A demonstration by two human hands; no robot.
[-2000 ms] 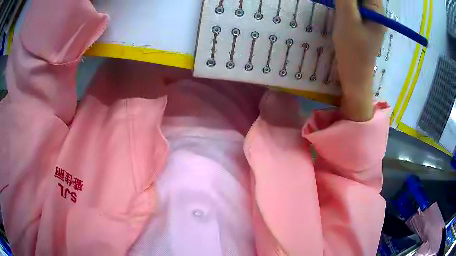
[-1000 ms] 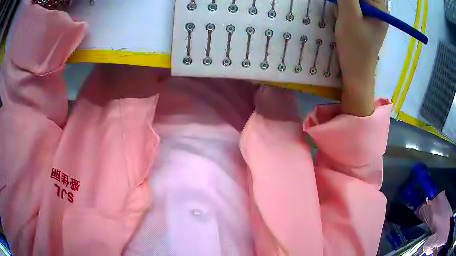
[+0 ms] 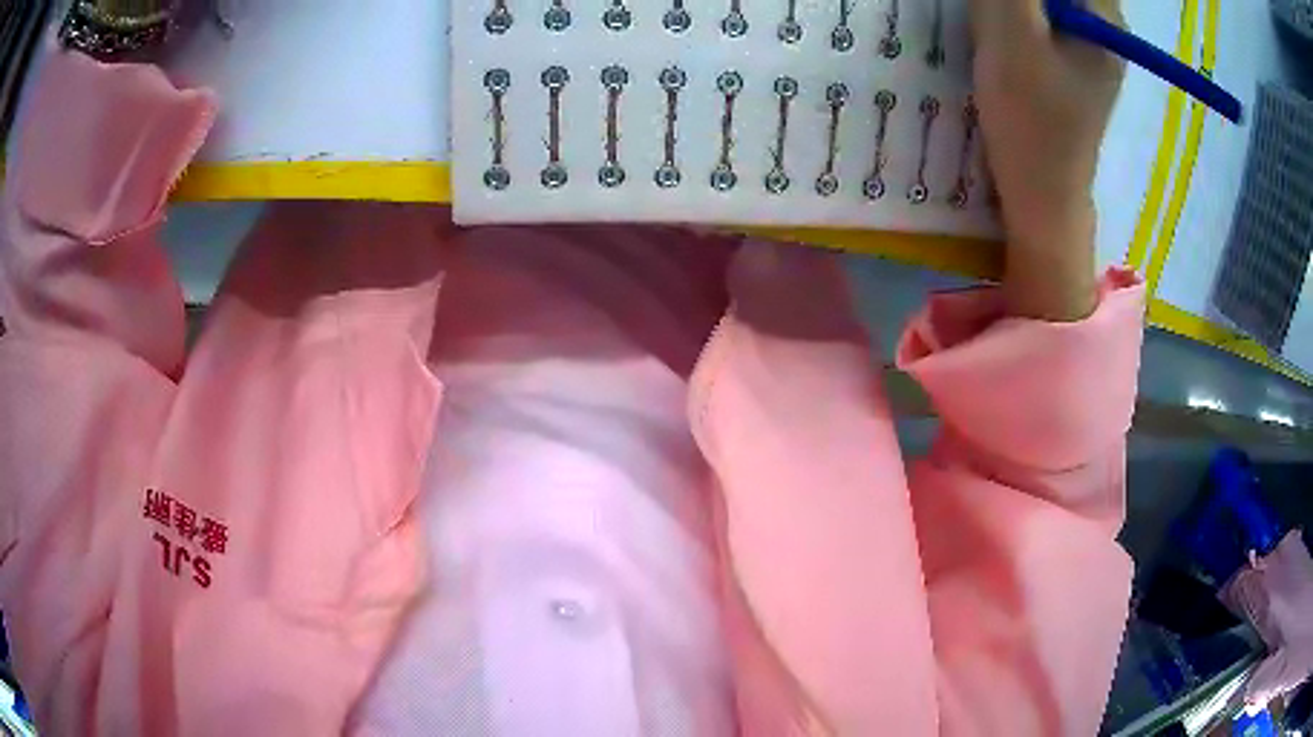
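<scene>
An off-white board point(image 3: 720, 216) lies at the bench's front edge, with rows of small dumbbell-shaped parts point(image 3: 668, 130) that have a round silvery ring at each end. Its top is cut off by the picture's edge. My right hand point(image 3: 1040, 108) lies over the board's right end with a slim dark-blue pen or stick point(image 3: 1159, 65) held in it. My right fingertips are out of the picture. My left hand point(image 3: 133, 9) is at the top left corner, almost wholly cut off; mainly the wrist with a beaded or metallic band shows.
The white bench top point(image 3: 324, 87) has a yellow front edge point(image 3: 310, 182) and yellow tape lines point(image 3: 1169, 159) at the right. A grey ribbed block or tray point(image 3: 1267, 216) lies right of the tape. Blue items point(image 3: 1224, 504) and a pink cloth-like piece point(image 3: 1282, 612) are low at the right.
The board with its parts has shifted left in view, and more of its right side shows. My left wrist has come into view at the top left. My right hand still holds the blue pen.
</scene>
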